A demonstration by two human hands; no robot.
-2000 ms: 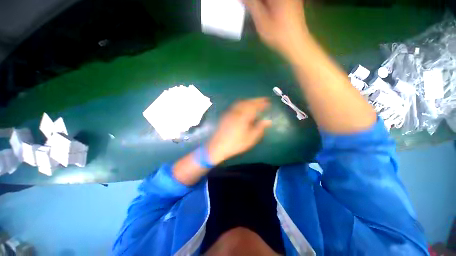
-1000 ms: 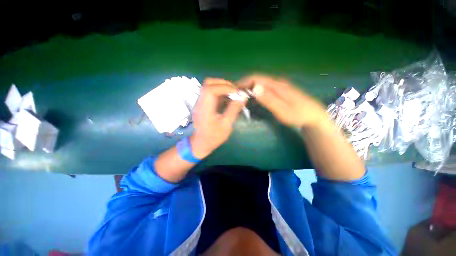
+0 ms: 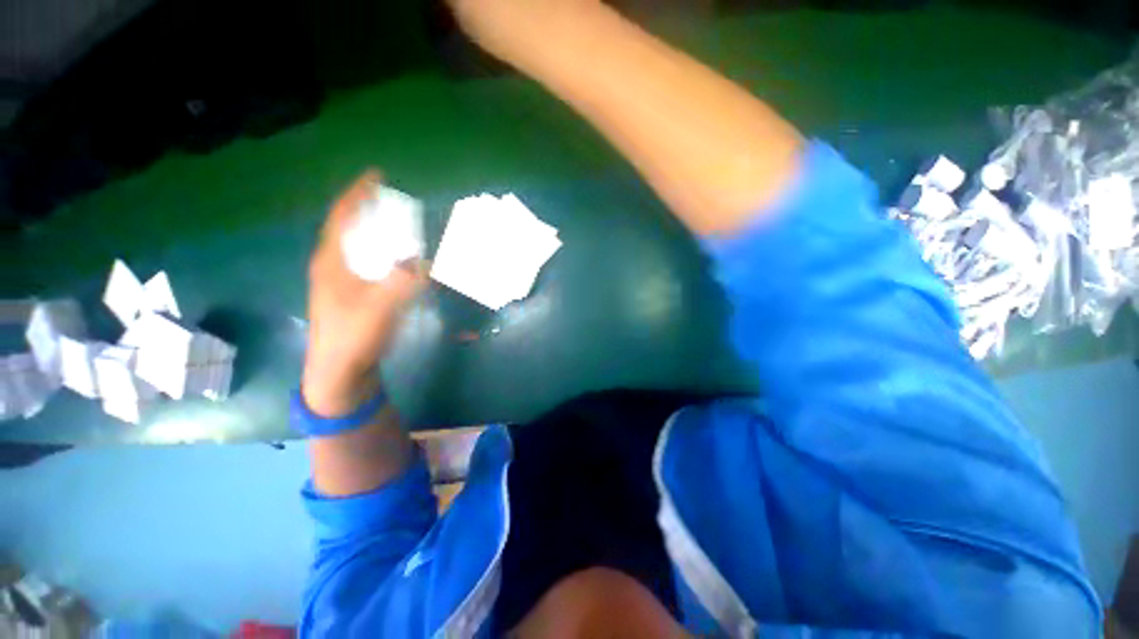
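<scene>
My left hand [image 3: 354,293] holds a small stack of white leaflets [image 3: 384,234] over the green table, left of centre; it is slightly blurred. A fanned stack of white leaflets [image 3: 492,250] lies on the table just right of it. My right arm reaches to the far side; my right hand [image 3: 506,19] is cut off by the top edge, so its fingers and anything in them are hidden. A tangled heap of white cables [image 3: 968,256] lies at the right beside a crinkled clear poly bag [image 3: 1074,175].
Upright folded white pieces [image 3: 156,350] stand in a cluster at the far left. A small reddish-brown scrap [image 3: 468,335] lies below the leaflet stack. A dark area [image 3: 212,94] runs along the table's far side. A brown carton [image 3: 447,462] shows at the near edge by my left sleeve.
My hands were together at the centre on a small white item. Now my left hand is further left with leaflets, and my right arm is stretched to the far side. The item no longer shows.
</scene>
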